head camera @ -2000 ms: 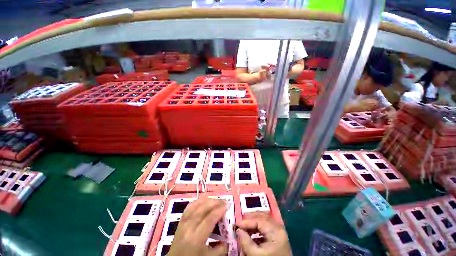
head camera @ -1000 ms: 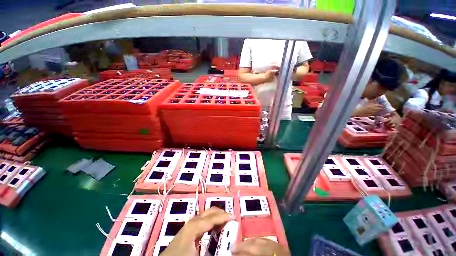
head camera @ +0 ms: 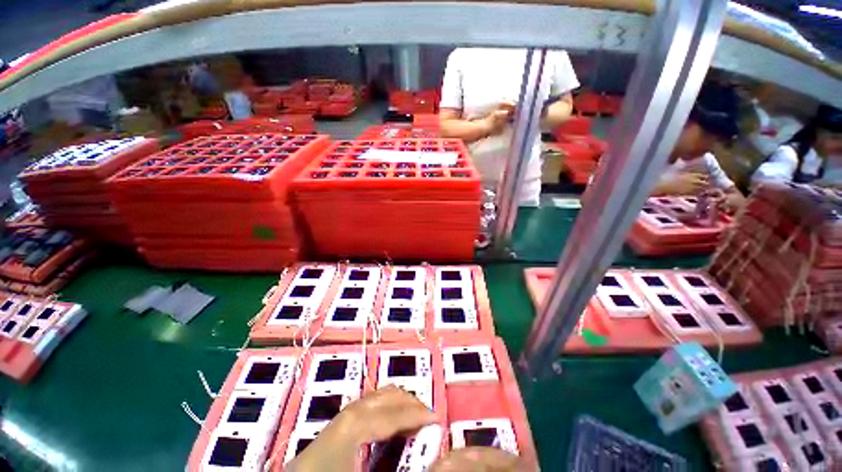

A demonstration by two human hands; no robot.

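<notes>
My left hand [head camera: 367,430] is at the bottom centre, cut off by the lower edge, with a white device unit [head camera: 423,449] gripped and tilted on edge over the near foam tray. My right hand [head camera: 475,460] shows only as fingers at the bottom edge, beside the unit; whether it grips the unit cannot be told. The near salmon-pink foam tray [head camera: 482,403] holds rows of white units with dark square screens, such as the top right one [head camera: 469,363]. White cords [head camera: 205,387] hang over its left side.
A second foam tray [head camera: 487,323] lies behind. Tall red tray stacks [head camera: 388,219] stand at the back. A metal post [head camera: 620,198] rises right of centre. A pale blue carton [head camera: 684,387] and a parts tray [head camera: 617,452] are at right. A person in white [head camera: 499,124] stands opposite.
The unit has been turned and lowered between my hands. My right hand has dropped towards the bottom edge and shows less. A unit now shows in the tray's right column beside my right hand.
</notes>
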